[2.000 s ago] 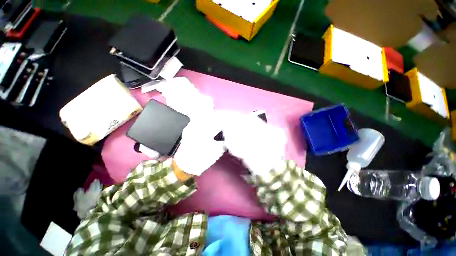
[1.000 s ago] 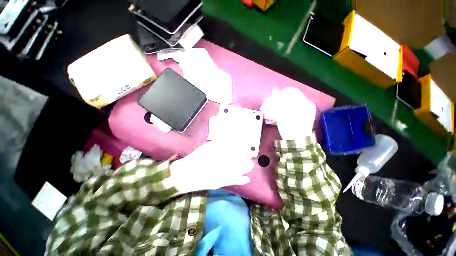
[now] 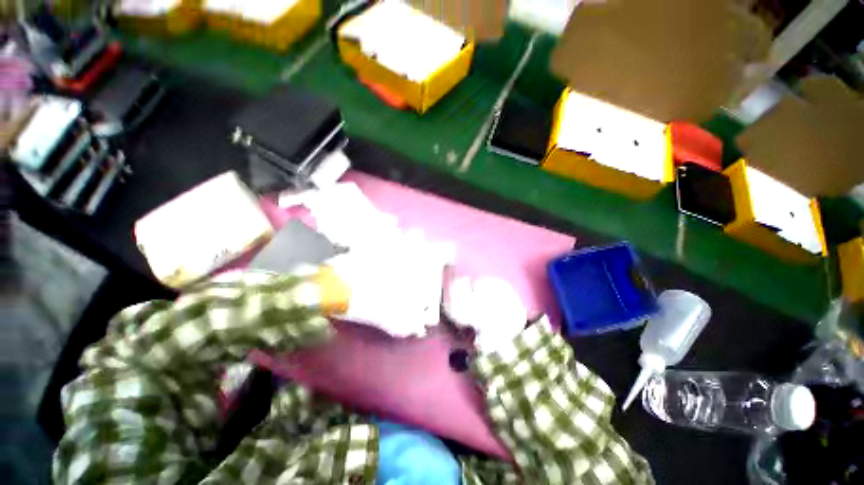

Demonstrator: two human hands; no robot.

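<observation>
My left hand (image 3: 379, 296), in a white glove, is over the middle of the pink foam pad (image 3: 516, 242). It seems to hold a white flat part (image 3: 423, 270); glove and part merge in the glare, and a thin dark edge shows on the right side. My right hand (image 3: 485, 305), also white-gloved, is just right of the part; its fingers are too washed out to read. A square dark grey device (image 3: 296, 248) lies on the pad's left, partly covered by my left forearm. A white wiping cloth (image 3: 351, 213) lies above it.
Stacked devices (image 3: 289, 128) and a wipes pack (image 3: 204, 230) are left. A blue bin (image 3: 602, 289), squeeze bottle (image 3: 675, 327) and clear bottle (image 3: 720, 400) are right. Yellow cartons (image 3: 611, 147) stand on the green surface (image 3: 455, 142) beyond.
The view has shifted, showing more of the green surface. My left hand and forearm have moved up over the part and device. My right hand is now closer to the part.
</observation>
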